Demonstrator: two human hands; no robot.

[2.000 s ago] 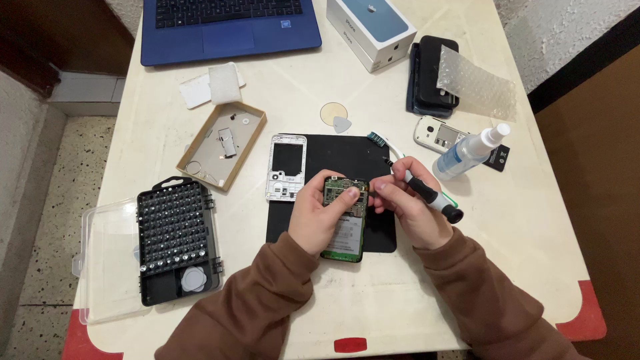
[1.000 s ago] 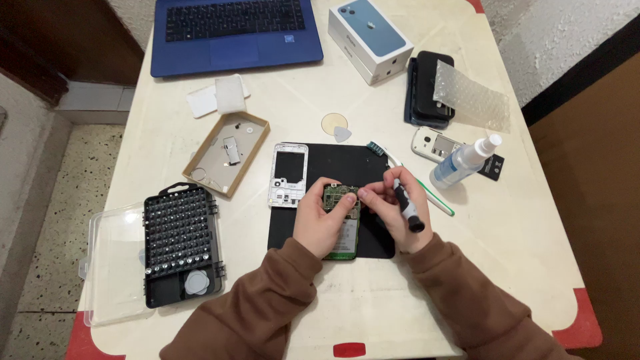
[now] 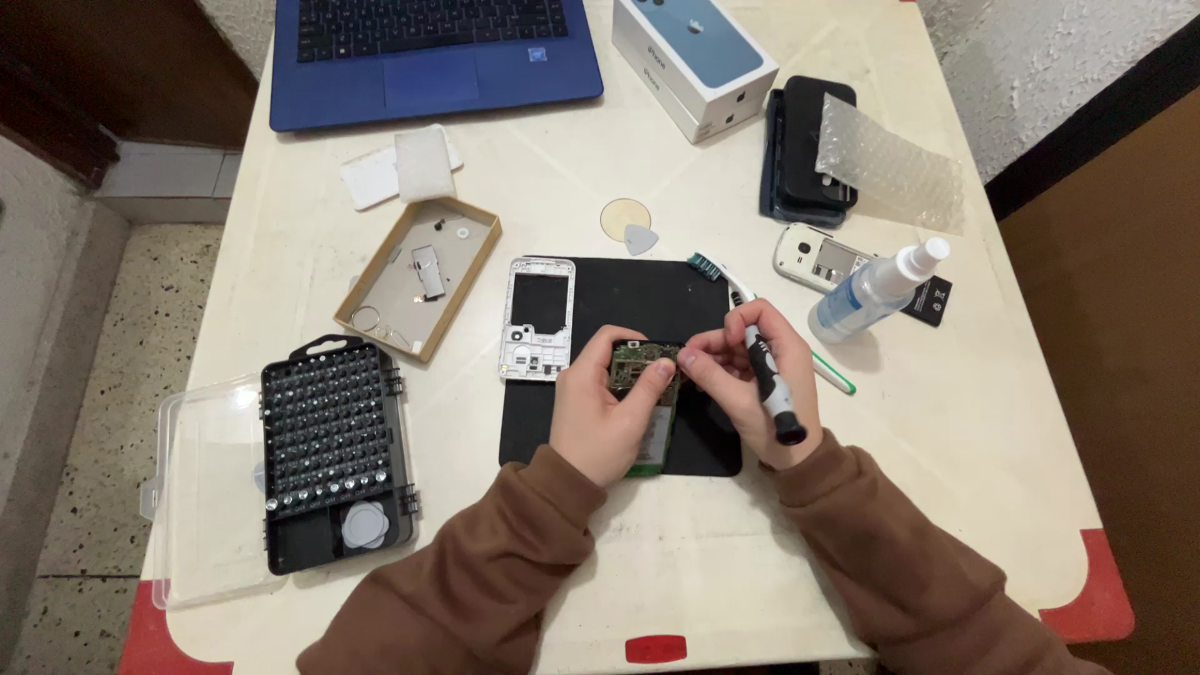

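Observation:
My left hand (image 3: 605, 408) grips an opened phone with its green circuit board (image 3: 647, 361) exposed, thumb across the board, over a black mat (image 3: 633, 291). At the board's upper right edge are the thumb and fingertips of my right hand (image 3: 755, 384); whether they pinch a small part cannot be told. That same hand holds a grey and black screwdriver (image 3: 771, 384) against its palm, the dark end toward me. Left of the board, a white phone mid-frame (image 3: 539, 347) lies on the mat. A toothbrush (image 3: 736, 281) with green bristles lies partly behind my right hand.
At left stands an open bit case (image 3: 328, 450); above it, a cardboard tray (image 3: 455, 300) holds small parts. A laptop (image 3: 436, 94) and phone box (image 3: 694, 66) are at the back. Right are a spray bottle (image 3: 862, 295), white phone body (image 3: 806, 253), battery (image 3: 928, 300), black cases (image 3: 811, 141) and bubble wrap (image 3: 891, 169). Picks (image 3: 640, 239) lie centrally.
The screwdriver in my right hand has turned from slanting outward to the right to lying more upright along the palm. My left hand keeps its hold on the phone.

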